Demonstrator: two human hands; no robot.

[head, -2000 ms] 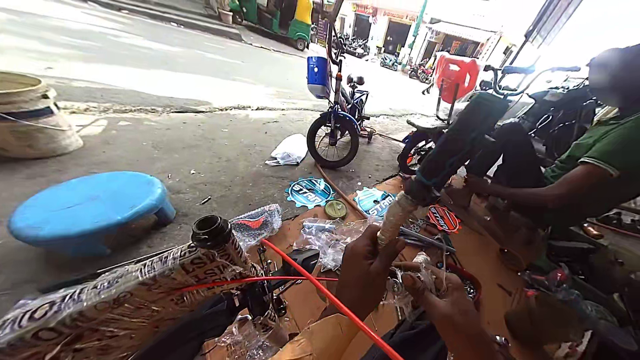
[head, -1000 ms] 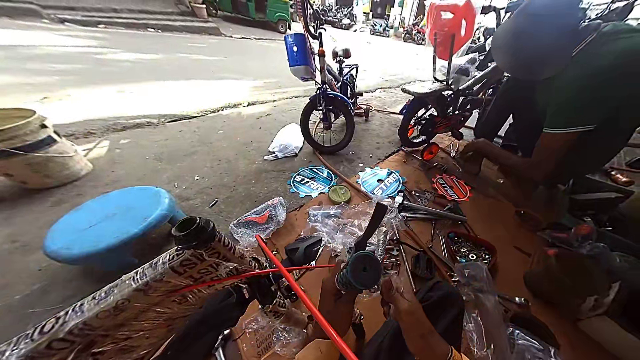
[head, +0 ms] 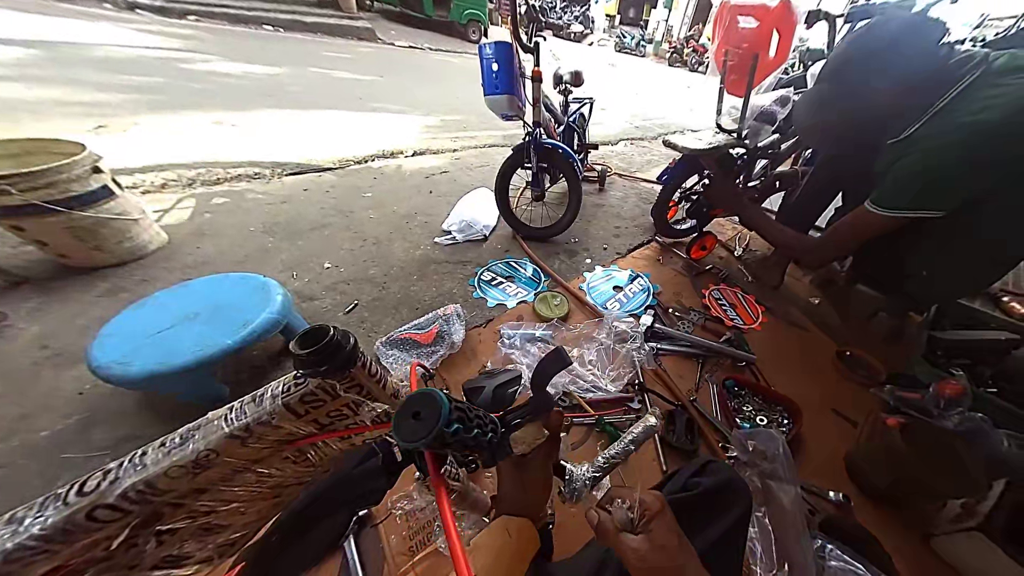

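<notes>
A bicycle handlebar with a black rubber grip (head: 456, 424) and a black brake lever (head: 544, 384) lies across my lap. My left hand (head: 528, 472) is closed around it behind the lever. The stem (head: 620, 448), wrapped in clear plastic, points up to the right. Just below the stem my right hand (head: 644, 528) is closed on a plastic-wrapped part of the handlebar, mostly hidden by the fingers. To the left lies a bicycle frame (head: 200, 464) in printed wrapping, its head tube (head: 324, 350) open at the top. A red cable housing (head: 440, 496) curves past the grip.
A blue plastic stool (head: 192, 320) and a bucket (head: 76, 208) stand left. Tools, plastic film (head: 568, 352), round printed discs (head: 510, 282) and a tray of small hardware (head: 756, 408) lie on cardboard ahead. A small bicycle (head: 544, 160) stands beyond; at right a person (head: 944, 168) bends over another bicycle.
The handlebar has come down from a raised, upright position to low over my lap, with its grip now at the left. The person at the right has leaned forward over the bicycle there.
</notes>
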